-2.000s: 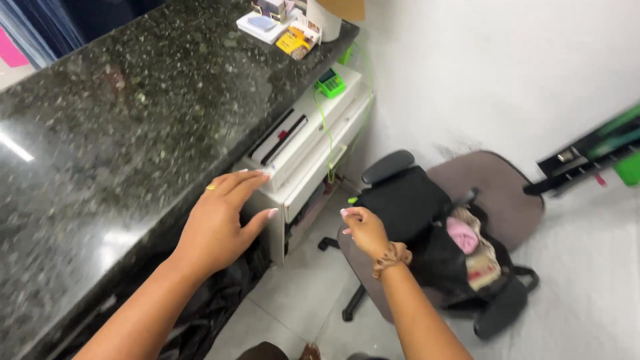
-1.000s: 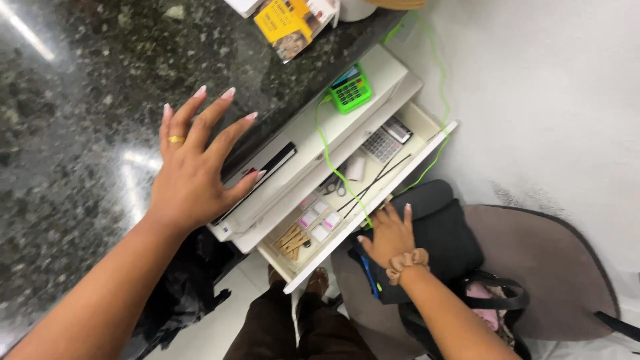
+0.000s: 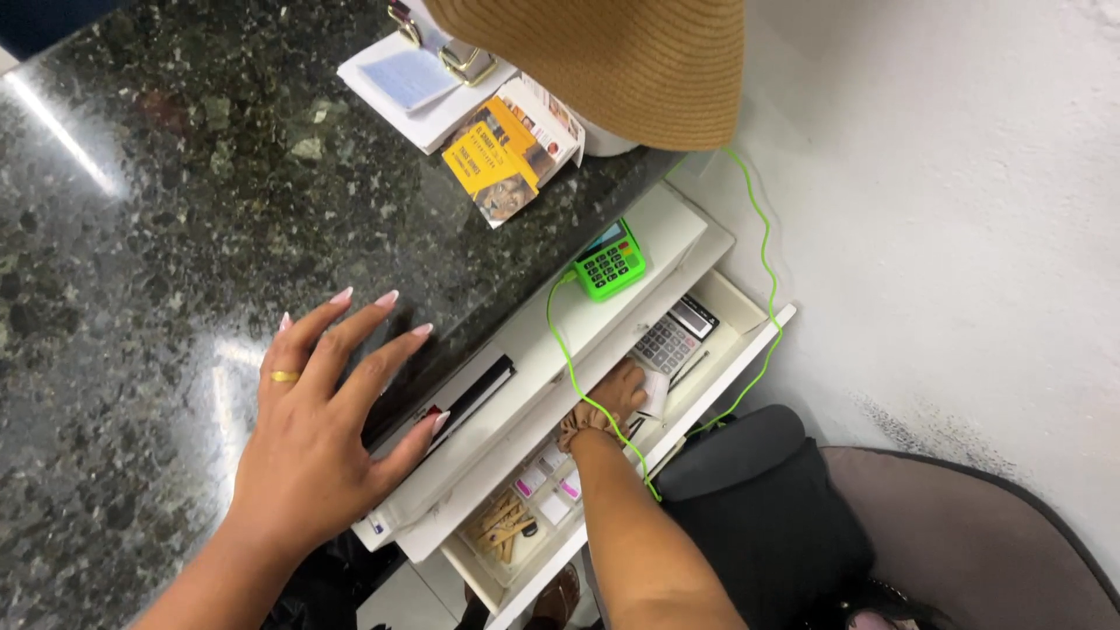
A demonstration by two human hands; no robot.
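My left hand (image 3: 328, 420) is spread over the edge of the dark speckled granite countertop (image 3: 175, 254), holding nothing. My right hand (image 3: 619, 389), with a scrunchie on its wrist, reaches into the open white drawer (image 3: 744, 350). Its fingers are partly hidden, beside a white item (image 3: 654, 394) and a calculator (image 3: 674, 337); whether it grips anything cannot be told. Wooden clothespins (image 3: 505, 523) and small pink-and-white packets (image 3: 549, 477) lie in the drawer's near end. A green card reader (image 3: 611, 262) rests on the white shelf above, and its green cable (image 3: 569, 350) crosses over my right wrist.
A straw hat (image 3: 612, 61), white papers (image 3: 402, 79) and yellow printed cards (image 3: 494, 166) are on the counter's far end. A chair (image 3: 945, 525) with a black bag (image 3: 761, 516) stands right of the drawer, near the white wall. A dark flat item (image 3: 468, 402) lies on the shelf.
The drawer, closed two seconds ago, was pulled open by one second ago. My right hand has since moved from the drawer's front edge to inside it. My left hand stays over the counter edge.
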